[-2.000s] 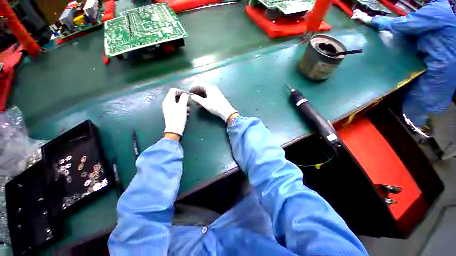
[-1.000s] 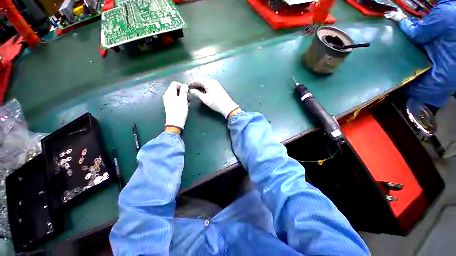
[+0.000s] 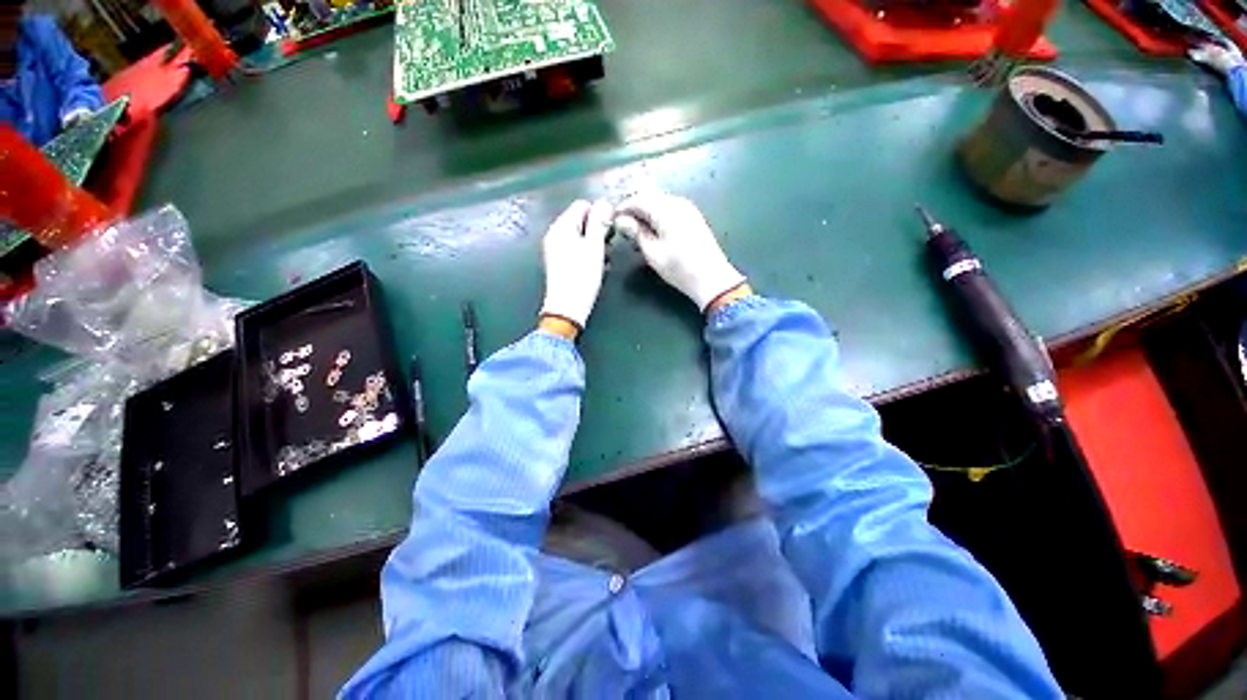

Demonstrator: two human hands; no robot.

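Note:
My left hand (image 3: pixel 576 260), in a white glove, is over the bench just ahead of me with its fingers bent together. My right hand (image 3: pixel 677 244), also white-gloved, meets it fingertip to fingertip. Anything small pinched between the fingertips is hidden or too small to tell. The green circuit board (image 3: pixel 499 48) lies solder side up at the back, with dark parts under it. The black parts tray (image 3: pixel 322 376) at left holds small silvery and copper-coloured pieces. The electric screwdriver (image 3: pixel 996 317) lies at right, its bit pointing away from me.
A grey can (image 3: pixel 1034 151) with a dark handle sticking out stands at right. Clear plastic bags (image 3: pixel 123 308) lie left of the trays. Two thin dark tools (image 3: pixel 471 338) lie right of them. A red-lined black bin (image 3: pixel 1142 472) is lower right. Parts of other people show at both upper edges.
The view has swung left, so the bench things appear further right. My hands stay together, with the fingertips closer. Another person's sleeve now shows at upper left.

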